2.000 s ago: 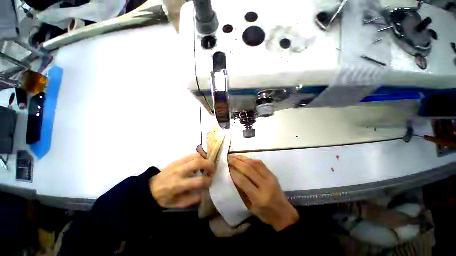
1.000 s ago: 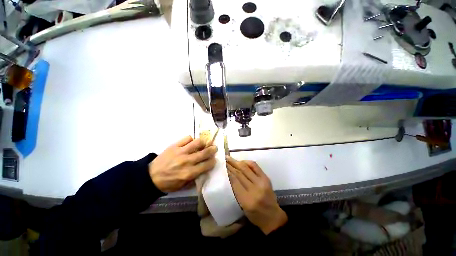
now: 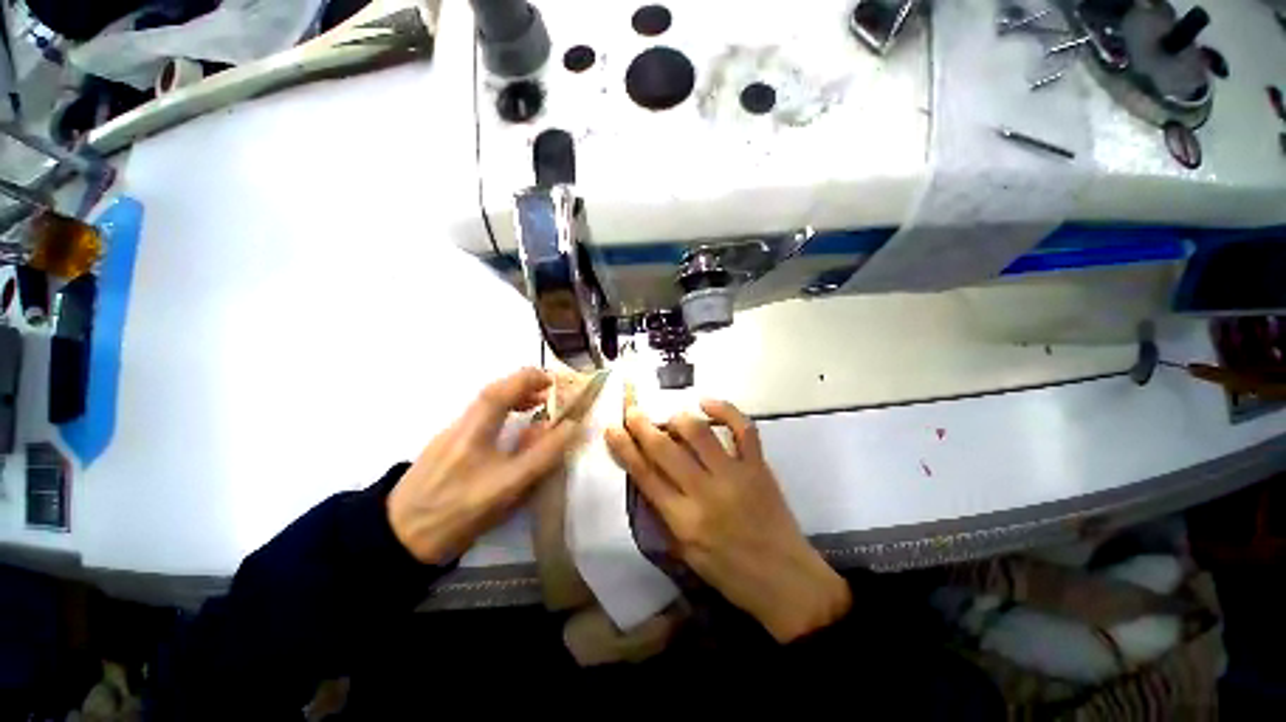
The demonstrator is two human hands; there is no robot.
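Note:
A white strip [image 3: 604,533] and a brown-beige fabric band [image 3: 554,543] run from under the needle area of the white sewing machine [image 3: 719,155] down over the table's front edge. My left hand [image 3: 480,466] pinches the beige fabric just left of and in front of the needle area, thumb and index finger close together. My right hand [image 3: 719,508] lies on the right side of the strips, fingers slightly spread and fingertips near the presser area. The needle is hidden behind the shiny lever guard [image 3: 561,275] and glare.
A thread tension knob [image 3: 708,289] is right of the guard. A blue sheet [image 3: 110,332] with dark items lies at the left. An orange-handled tool [image 3: 1241,378] is at the far right. A heap of garments [image 3: 1086,621] lies below the table's right edge.
My left hand has moved up to the fabric by the needle area. My right hand's fingers have moved up and spread. The view has shifted, with the machine now further left in it.

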